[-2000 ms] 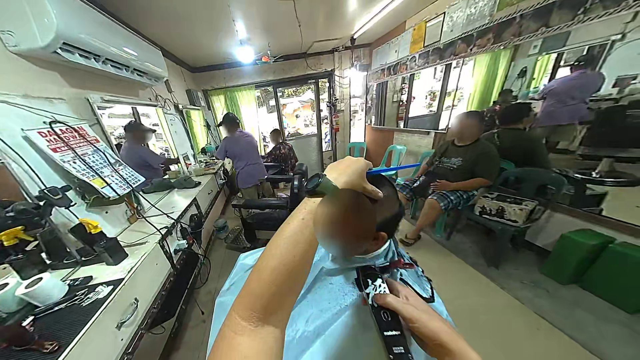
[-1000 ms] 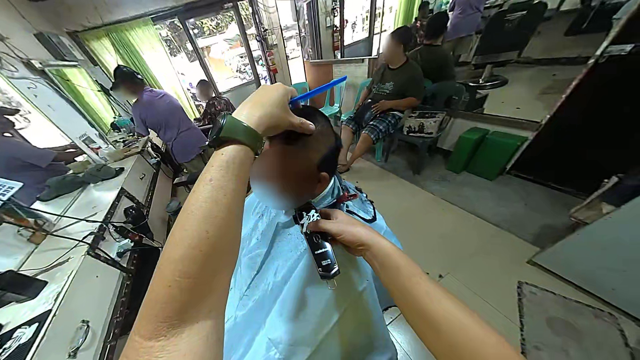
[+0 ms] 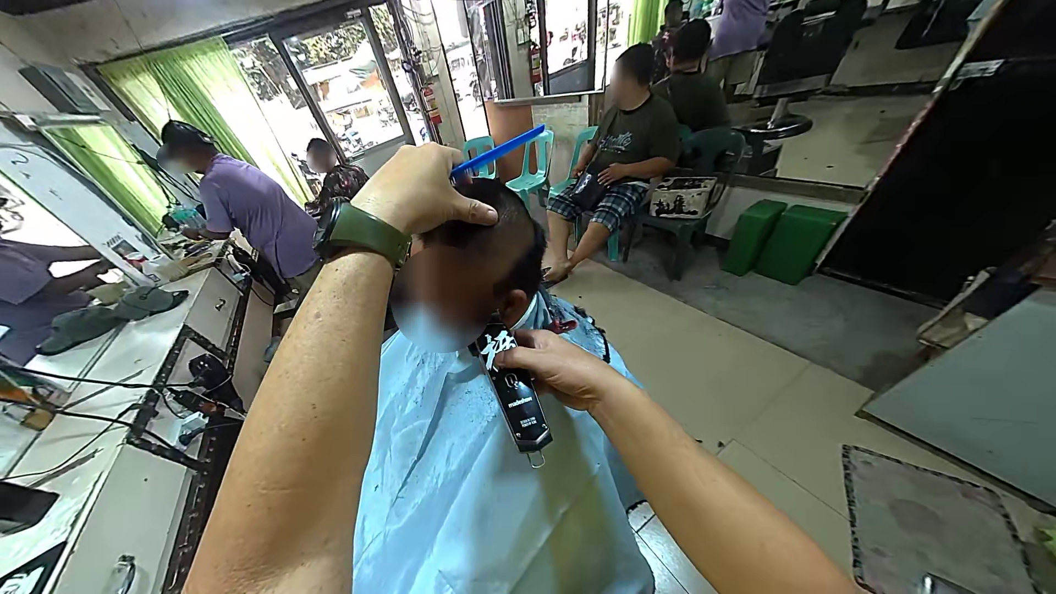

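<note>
My left hand [image 3: 425, 191] rests on top of the head of a seated person, thumb on the hair, with a blue comb [image 3: 500, 153] held in it and pointing up to the right. My right hand [image 3: 554, 367] grips a black cordless hair clipper [image 3: 517, 396], its upper end close to the person's jaw just below the ear. The blade is not clearly visible. A light blue barber's cape [image 3: 462, 495] covers the person's body, with cut hair scattered on it. At the neck, dark hair clippings lie on the cape.
A white counter [image 3: 107, 462] with cables, a cap [image 3: 111, 318] and tools runs along the left. A co-worker in purple [image 3: 256, 206] stands beyond it. Another person [image 3: 619, 157] sits on a plastic chair, near green bins [image 3: 796, 245]. A mat [image 3: 932, 524] lies at lower right.
The view has swung to the right and down since two seconds ago. The comb still stands up from my left hand on the head, and the clipper stays near the jaw.
</note>
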